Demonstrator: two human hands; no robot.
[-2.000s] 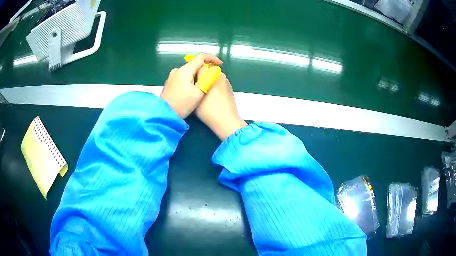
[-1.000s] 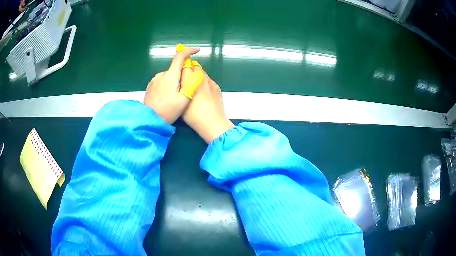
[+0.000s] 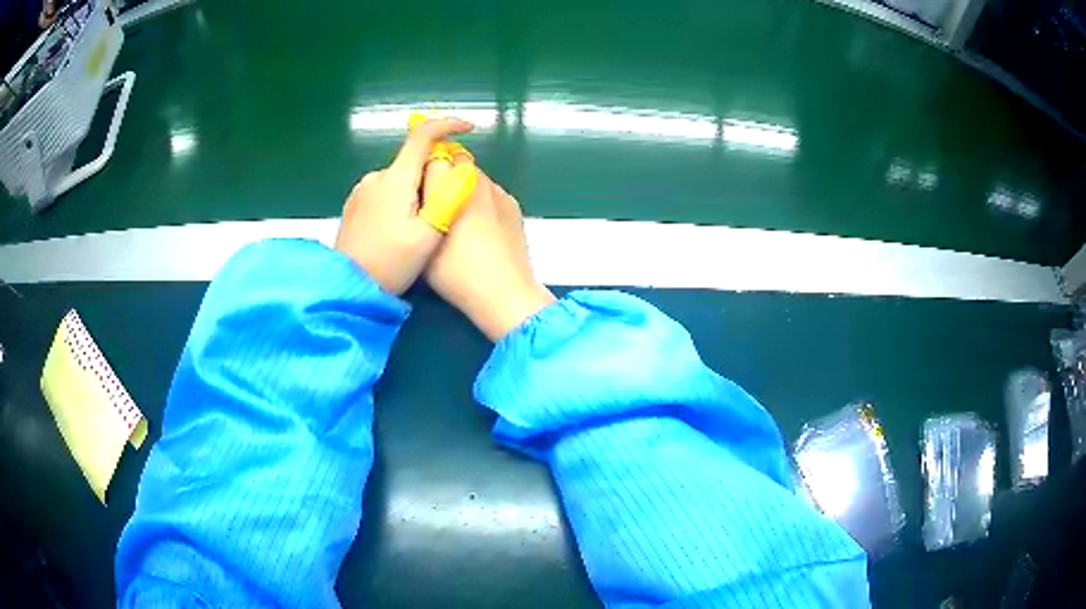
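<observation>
My left hand (image 3: 391, 220) and my right hand (image 3: 482, 248) are clasped together over the white rail (image 3: 667, 253), at the near edge of the belt. Yellow finger cots (image 3: 449, 196) cover some fingertips. One finger of my left hand sticks out over the others. No part shows in either hand; the insides of the palms are hidden. A white projector unit (image 3: 42, 143) with a slotted grille and a loop-shaped stand (image 3: 110, 143) is on the green belt at the far left, cut off by the picture's edge.
Bagged clear parts (image 3: 848, 470) lie on the dark green bench (image 3: 470, 476) at the right, with more packets (image 3: 959, 476) beside them. A yellow notepad (image 3: 89, 405) lies at the left. The green belt (image 3: 619, 60) runs beyond the rail.
The projector unit has moved left along the belt, partly out of the picture. My clasped hands appear slightly further left in the view and stay together.
</observation>
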